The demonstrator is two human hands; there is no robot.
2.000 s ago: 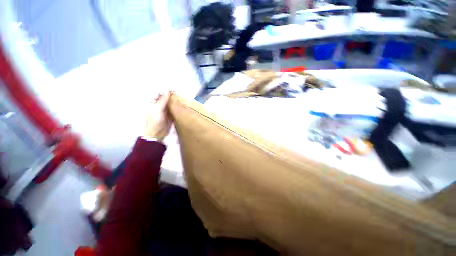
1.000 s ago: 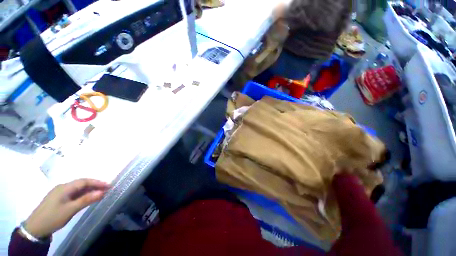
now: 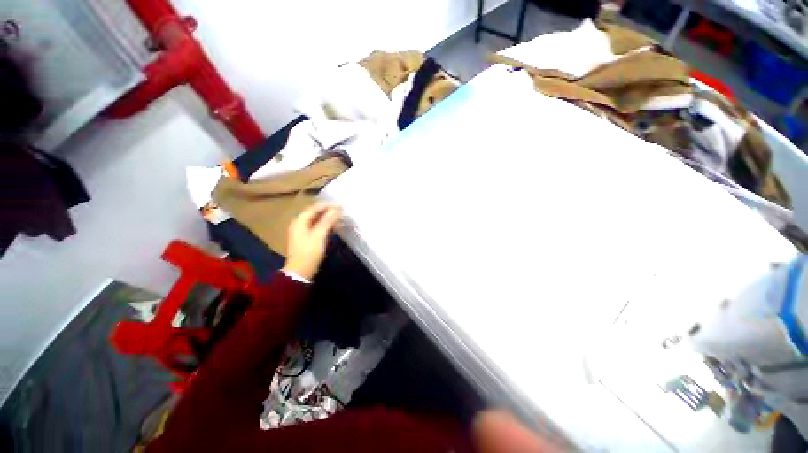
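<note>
My left hand (image 3: 312, 237) is at the table's left corner, over the right edge of a tan garment piece (image 3: 266, 205). Its fingers are bent close together; whether they pinch the cloth cannot be told. The tan piece lies on a dark-covered side surface with white cloth (image 3: 301, 146) beside it. My right hand (image 3: 514, 433) is blurred and cut off by the bottom edge, low at the table's front edge; its fingers do not show clearly.
White table (image 3: 496, 221); sewing machine (image 3: 753, 310) at its right. Tan and white pieces (image 3: 638, 80) heap behind the table, with more cloth (image 3: 390, 71) by the wall. An upturned red stool (image 3: 182, 305) and a bag of scraps (image 3: 306, 389) are below left. Red pipe (image 3: 199, 71) on the wall.
The view has swung from the blue bin on the right to the table's left end. My right hand has left the bin's tan pieces; my left hand has moved to the side surface.
</note>
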